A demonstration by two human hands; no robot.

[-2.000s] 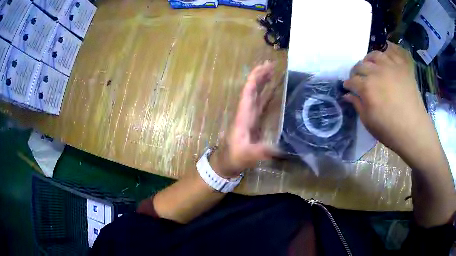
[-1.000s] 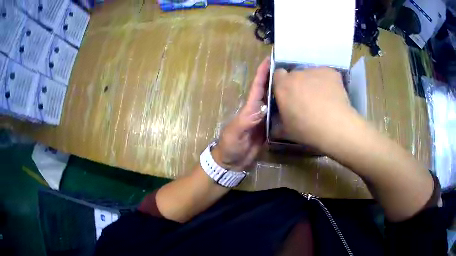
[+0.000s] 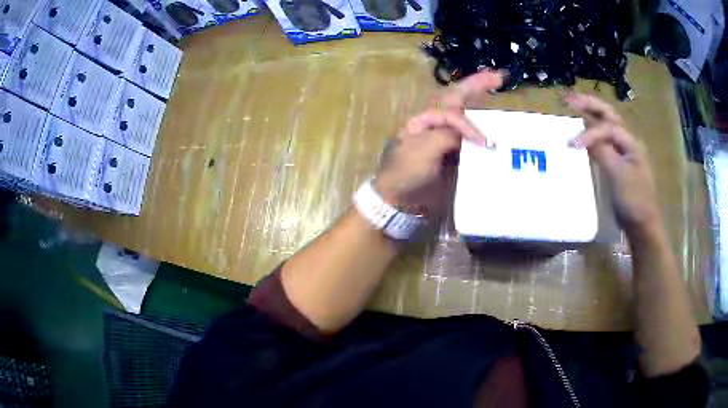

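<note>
A white retail box [image 3: 525,203] stands on the plastic-wrapped tabletop in front of me. Its lid lies down over the top, with a blue logo on it. My left hand [image 3: 437,151] is at the box's left side and far left corner, fingers spread and touching the lid. My right hand [image 3: 611,151] is at the far right corner, fingertips on the lid's edge. The box contents are hidden under the lid.
A tangled black cable heap [image 3: 531,48] lies beyond the box. Stacked finished boxes [image 3: 84,107] stand at far left. More boxes with product pictures [image 3: 311,17] stand at the back edge. Glossy plastic [image 3: 716,183] is at the right edge. A dark crate [image 3: 144,358] is on the floor.
The lid, upright before, now lies down over the box. My right hand has come out of the box to its far right corner. My left hand has moved to the far left corner.
</note>
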